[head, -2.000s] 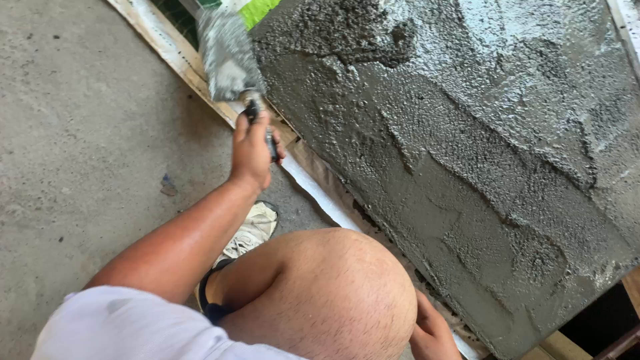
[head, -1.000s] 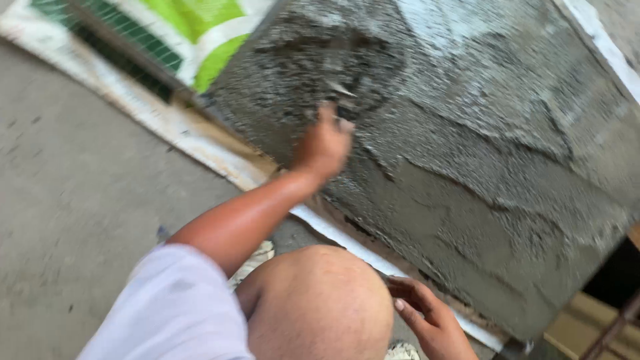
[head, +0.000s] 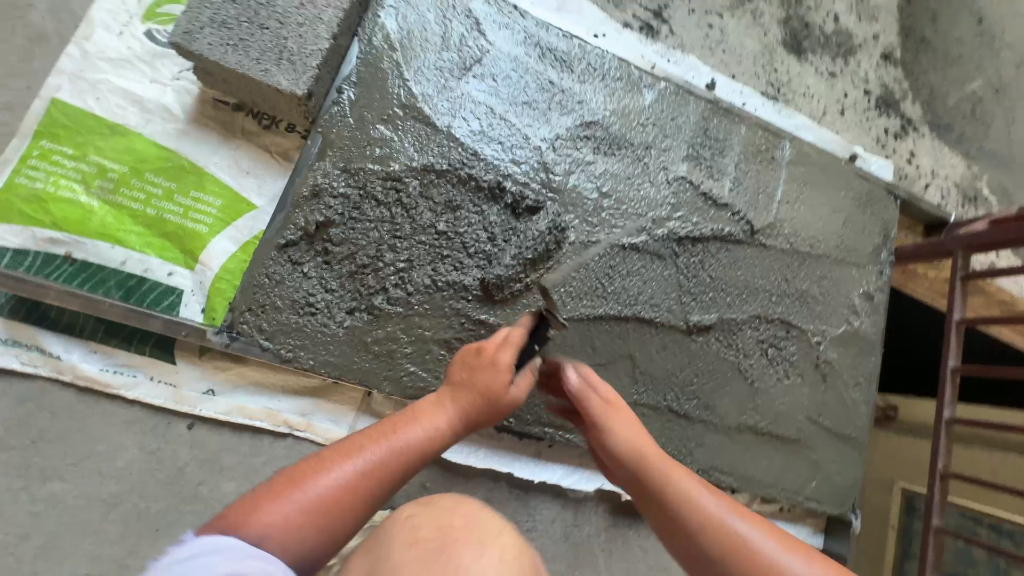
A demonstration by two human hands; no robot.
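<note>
A wide slab of wet cement mortar (head: 680, 280) lies within a straight-edged form. My left hand (head: 488, 372) grips the black handle of a trowel (head: 552, 308) over the lower middle of the slab. The blade points up and right, mostly hidden by blur and mortar. Just right of the handle is my right hand (head: 596, 412), fingers bent and close to the handle; whether it touches the handle I cannot tell. A rough, coarse heap of mortar (head: 400, 240) lies left of the blade, while the surface to the right is smoother with ridges.
A concrete block (head: 268, 48) sits on a printed fertilizer sack (head: 120, 192) at the upper left. A metal bar (head: 104, 308) runs along the sack into the form's edge. At the right stands a dark red metal frame with rungs (head: 948, 384). My knee (head: 444, 536) is at the bottom.
My left hand, with the trowel, has gone from over the sack's edge onto the mortar. My right hand has left the place beside my knee and come up near the trowel handle. The view has shifted.
</note>
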